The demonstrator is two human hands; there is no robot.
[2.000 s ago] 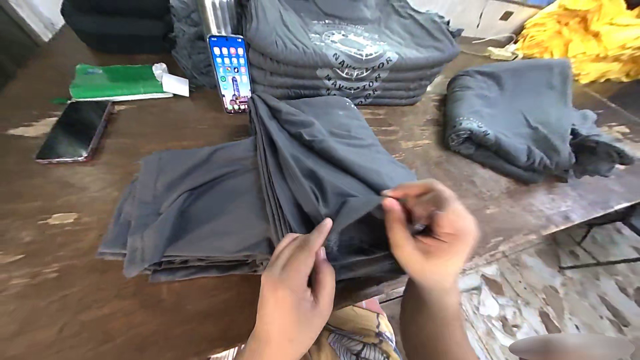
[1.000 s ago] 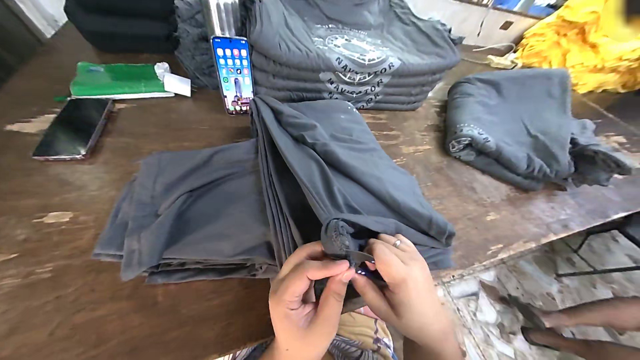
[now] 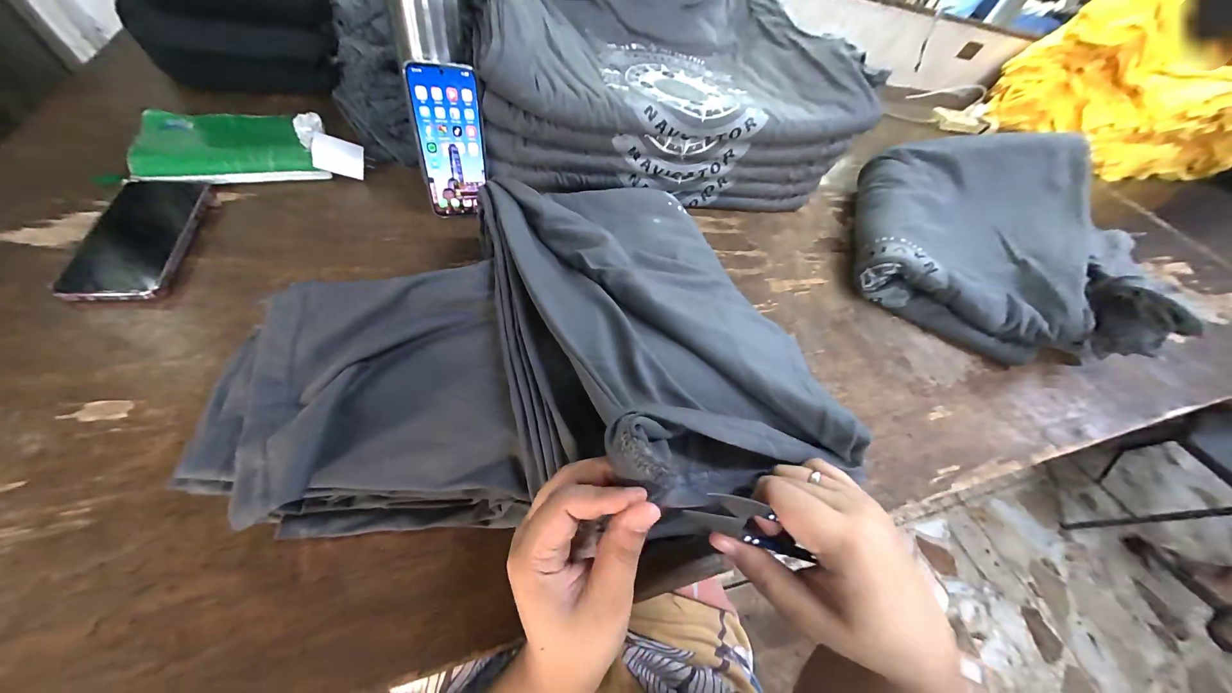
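A pile of dark grey garments (image 3: 404, 385) lies at the table's front edge, with one grey garment (image 3: 664, 279) draped over its right side. A rolled, fuzzy-looking edge of that garment stands up near its front end. My right hand (image 3: 837, 549), with a ring on one finger, holds small thread snips (image 3: 756, 529), whose parted blades point left beside the cloth. Just left of them, my left hand (image 3: 587, 558) has thumb and fingertip pinched together near the rolled edge; whether a thread is between them I cannot tell.
Behind the pile are stacked printed grey shirts (image 3: 674, 106) and an upright lit phone (image 3: 448, 140). A dark phone (image 3: 135, 241) and a green booklet (image 3: 226, 146) lie left. A folded grey shirt (image 3: 982, 231) and yellow cloth (image 3: 1116, 87) are right. The table edge (image 3: 1049, 452) runs along the front right.
Two seconds ago my hands were apart on the cloth; one second ago they met at its rolled edge. Now my right hand and the snips have drawn slightly away from my left hand.
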